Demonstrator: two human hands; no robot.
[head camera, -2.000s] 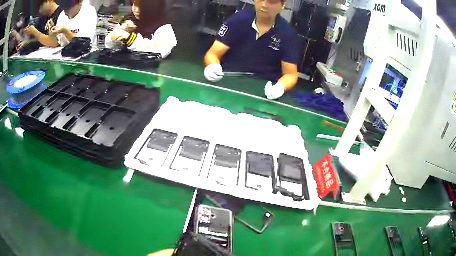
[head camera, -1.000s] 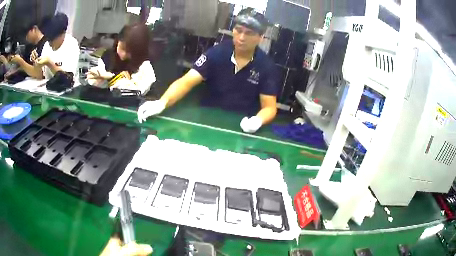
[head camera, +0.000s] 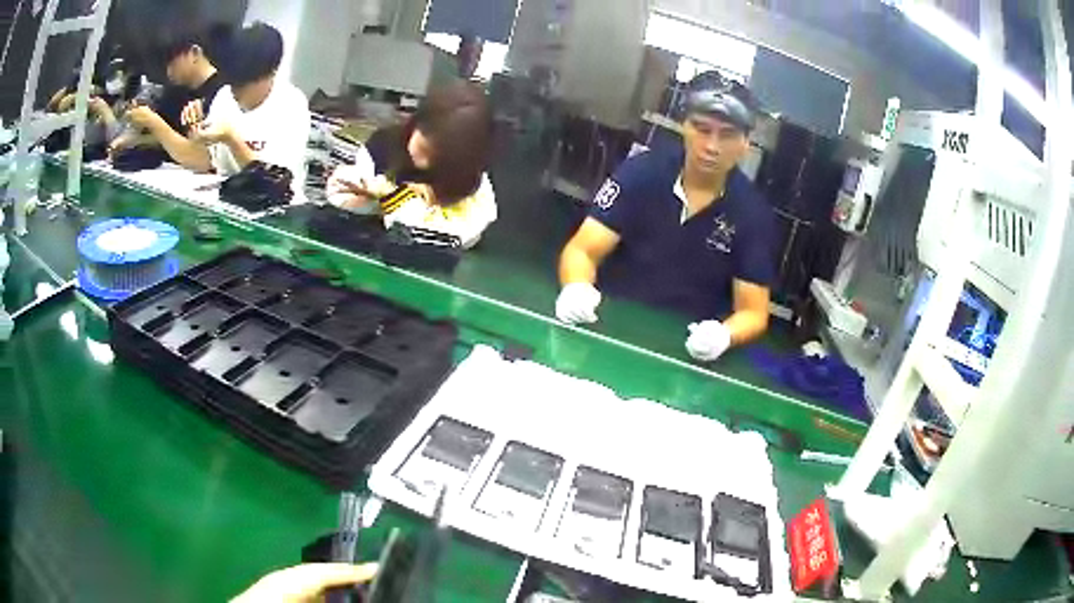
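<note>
My left hand (head camera: 309, 582) shows at the bottom edge, cut off, with a yellowish finger and thumb reaching right. It is shut on a dark phone frame (head camera: 408, 568), blurred and tilted upright. Another thin, shiny piece (head camera: 347, 527) stands just left of it; I cannot tell whether it is held. My right hand is not in view. Ahead, a white blister tray (head camera: 612, 415) holds dark phone frames (head camera: 526, 469) in its row of pockets.
A stack of black blister trays (head camera: 277, 342) stands at left, beside a blue reel (head camera: 127, 253). A red sign (head camera: 813, 544) and white machine stand (head camera: 919, 448) are at right. A person with white gloves (head camera: 578, 303) sits opposite; others sit further left.
The view has swung left and up. The hand, low in the last frame with a frame raised upright, is now lower and more cut off. The opposite person's outstretched glove has drawn back.
</note>
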